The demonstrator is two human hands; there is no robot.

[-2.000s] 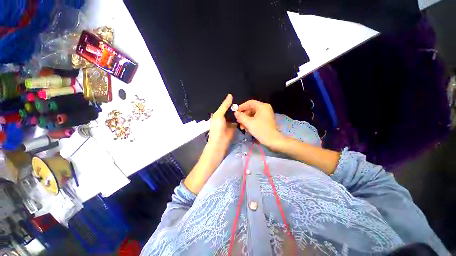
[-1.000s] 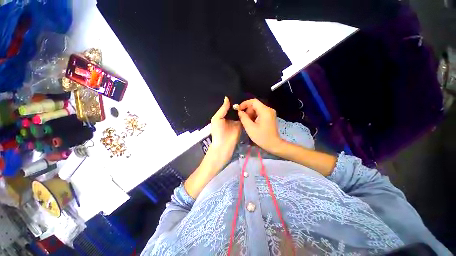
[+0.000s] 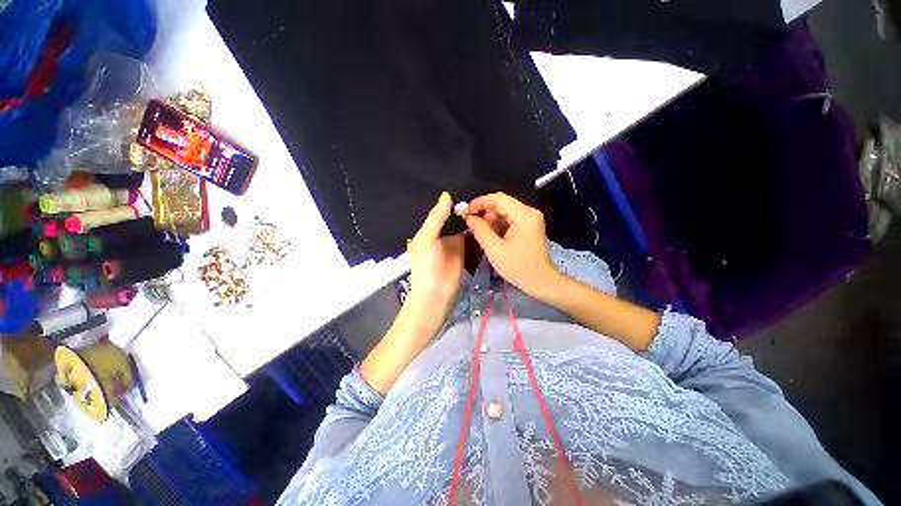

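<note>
A black fabric panel [image 3: 385, 119] lies over the white table and reaches down to my hands at its near edge. My left hand [image 3: 436, 252] is at the panel's edge, thumb up, with fabric between its fingers. My right hand [image 3: 514, 240] is close beside it, its thumb and forefinger pinching a small pearly button [image 3: 461, 209] against the fabric near my left thumb tip. No needle or thread can be made out at the fingers. Loose gold-white buttons [image 3: 225, 276] lie in small piles on the table left of the panel.
A smartphone [image 3: 197, 146] with a lit screen lies on a bag of gold buttons [image 3: 179, 201]. Thread cones [image 3: 99, 219], a large yellow reel [image 3: 94, 379] and a black disc [image 3: 229, 214] are at the left. Another black fabric piece [image 3: 632, 35] lies at the upper right.
The whole view has shifted slightly. Both hands stay close together around the button; the right fingertips have moved only slightly.
</note>
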